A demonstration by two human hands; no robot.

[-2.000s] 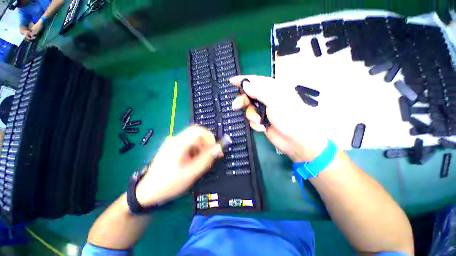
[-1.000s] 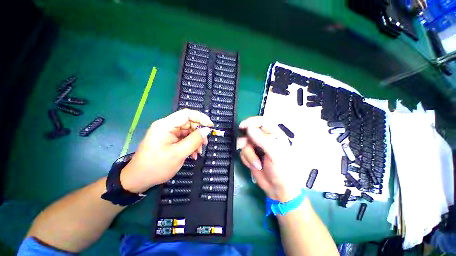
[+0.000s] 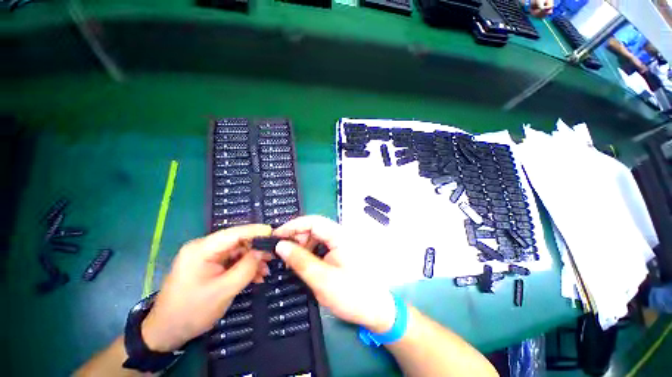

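My left hand [image 3: 210,283] and my right hand [image 3: 324,272] meet over the foam tray. Their fingertips hold a small black plastic housing [image 3: 264,243] between them. The circuit board is not visible at the fingertips. The long black foam tray [image 3: 254,346] lies under the hands, with two columns of slots holding black units with pale marks. The hands hide its middle. At the tray's near end, only slivers of pale parts show at the picture's bottom edge.
A white sheet [image 3: 390,250] at right bears many black housings, with a few loose on the mat beside it. Paper sheets [image 3: 589,213] lie farther right. Loose black units [image 3: 97,264] lie left of yellow tape [image 3: 162,221]. Trays [image 3: 449,13] sit on the raised shelf; people's hands show at upper right.
My hands were apart; they have come together on the black housing. The green-white-yellow board in my left fingertips no longer shows. The view has shifted, showing more shelf and paper.
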